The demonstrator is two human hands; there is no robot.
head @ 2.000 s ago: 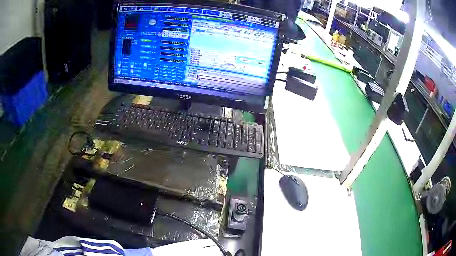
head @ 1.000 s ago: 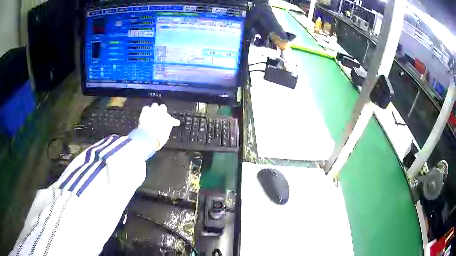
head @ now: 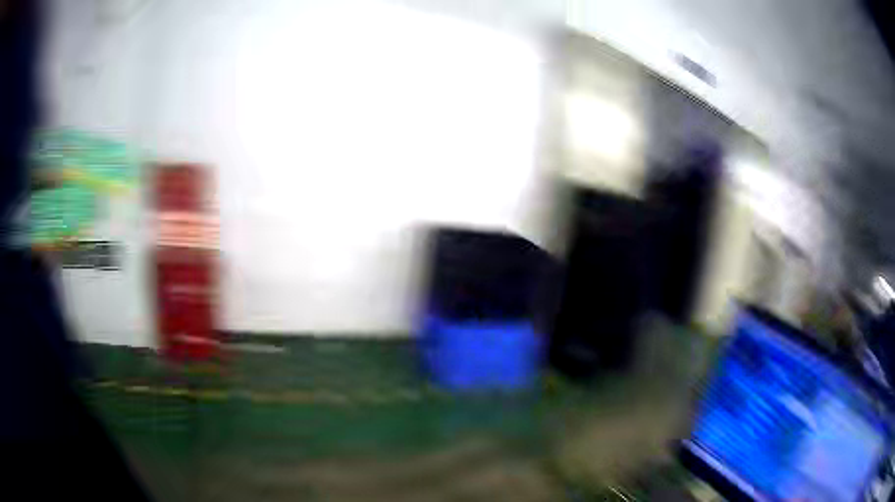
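Observation:
The picture is strongly blurred. The test monitor [head: 790, 417] shows tilted at the lower right, cut by the picture's edge, with a blue panel on its left and a paler area on its right. Neither of my hands is in view. The keyboard, fixture and power adapter cannot be made out.
A blue box [head: 481, 353] with a black part above it stands by a white wall [head: 373, 147]. Tall dark shapes [head: 604, 284] stand right of it. A red upright object [head: 186, 260] is at the left. The floor [head: 324, 392] is green. A dark shape fills the left edge.
The view has swung left, away from the bench, so the monitor has moved to the lower right corner. My left hand, before over the keyboard, is out of the picture.

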